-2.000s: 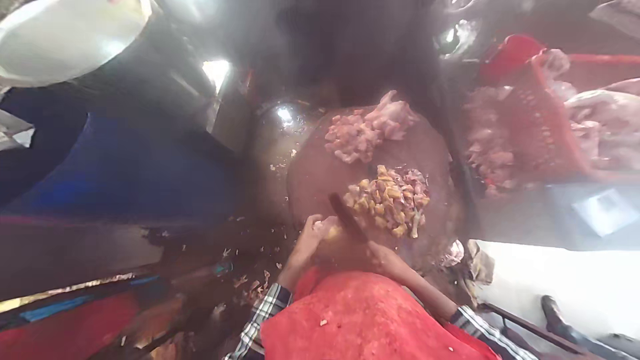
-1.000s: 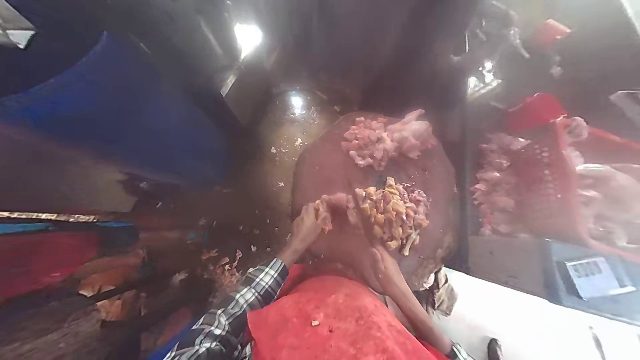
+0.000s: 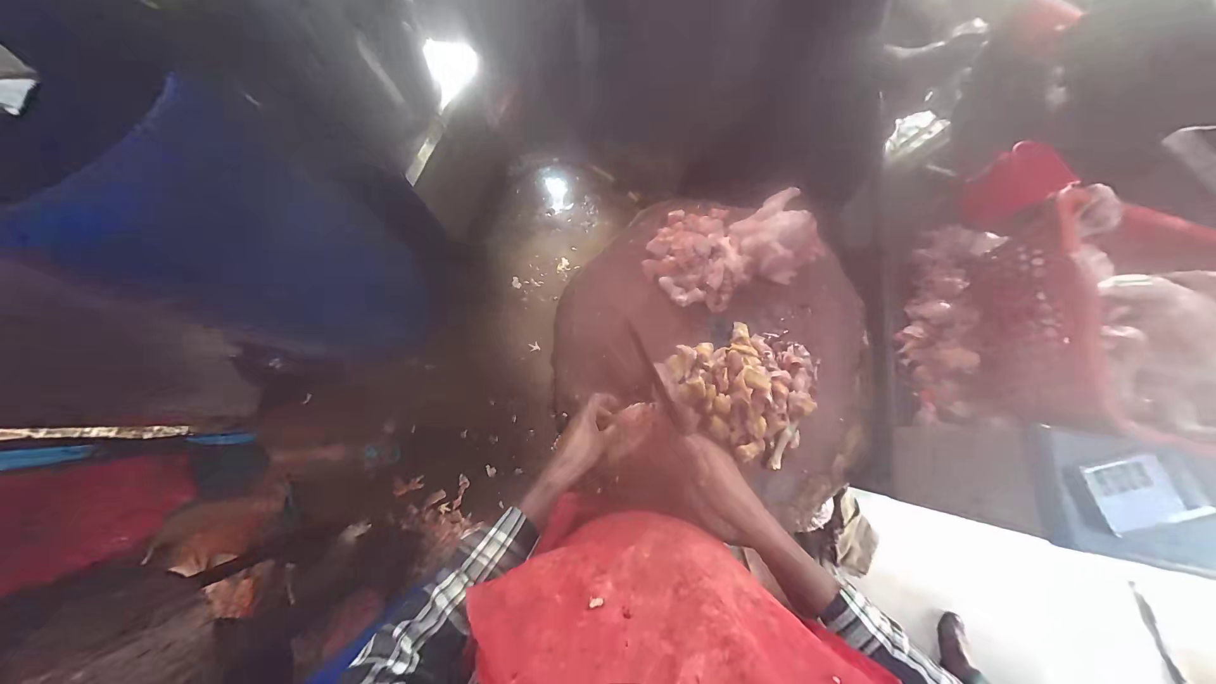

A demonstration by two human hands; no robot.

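My left hand (image 3: 591, 427) holds a pale piece of raw meat (image 3: 631, 418) against the near edge of a round chopping block (image 3: 608, 313). In my right hand (image 3: 692, 446) is a dark-bladed knife (image 3: 655, 375), its blade pointing away from me, up and to the left. Right beside the blade lies a heap of yellowish and pink cut meat pieces (image 3: 750, 389). Farther back on the block sits a pile of pink raw meat chunks (image 3: 693, 256), with a larger pale piece of raw poultry (image 3: 777, 237) against its right side. My right fingers are blurred around the handle.
A red plastic basket (image 3: 1092, 351) with raw meat stands at the right, more meat pieces (image 3: 940, 332) beside it and a weighing scale (image 3: 1130, 489) in front. Left of the block are a wet surface with scraps (image 3: 541, 275) and a large blue container (image 3: 256, 237).
The knife blade, blurred one second ago, now shows plainly, beside the yellowish heap. My left hand has moved nearer to my right hand. The view has shifted somewhat.
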